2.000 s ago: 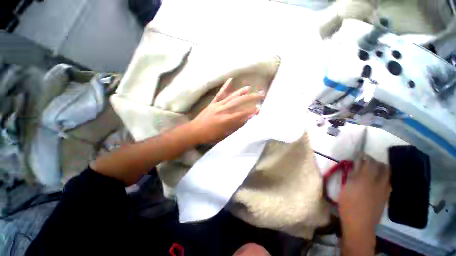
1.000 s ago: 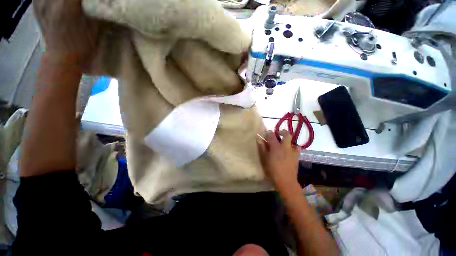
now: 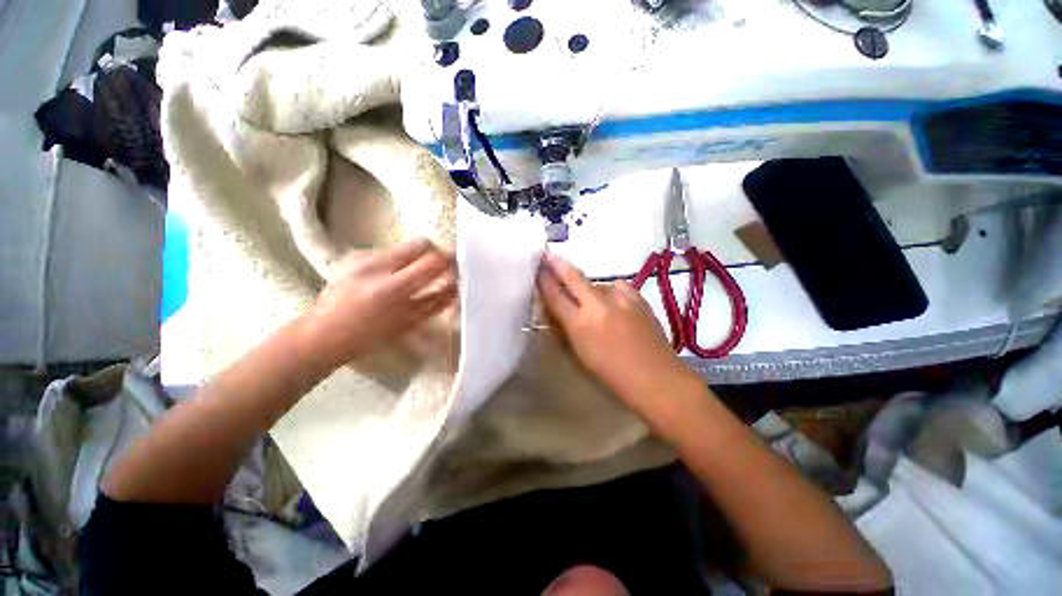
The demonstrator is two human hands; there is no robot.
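Observation:
A bulky cream fleece piece (image 3: 250, 204) lies left of the sewing machine's needle and hangs toward my lap. A smooth white band (image 3: 498, 285) runs from under the presser foot area (image 3: 547, 215) down over the fleece. My left hand (image 3: 390, 297) lies on the fleece just left of the band, its fingers bent on the cloth; its fingertips are blurred. My right hand (image 3: 600, 320) is at the band's right edge, just below the foot, with thumb and fingers on the cloth edge. The needle tip is too small to make out.
The white machine head with a blue stripe (image 3: 745, 126) spans the top. Red-handled scissors (image 3: 696, 297) lie on the bed right of my right hand. A black smartphone (image 3: 836, 242) lies further right, over a small brown scrap (image 3: 758, 243). Fabric heaps (image 3: 955, 477) sit below the table.
My left hand has come down from the raised fleece onto the cloth near the foot. My right hand has moved from beside the scissors up to the band. The band now hangs straighter.

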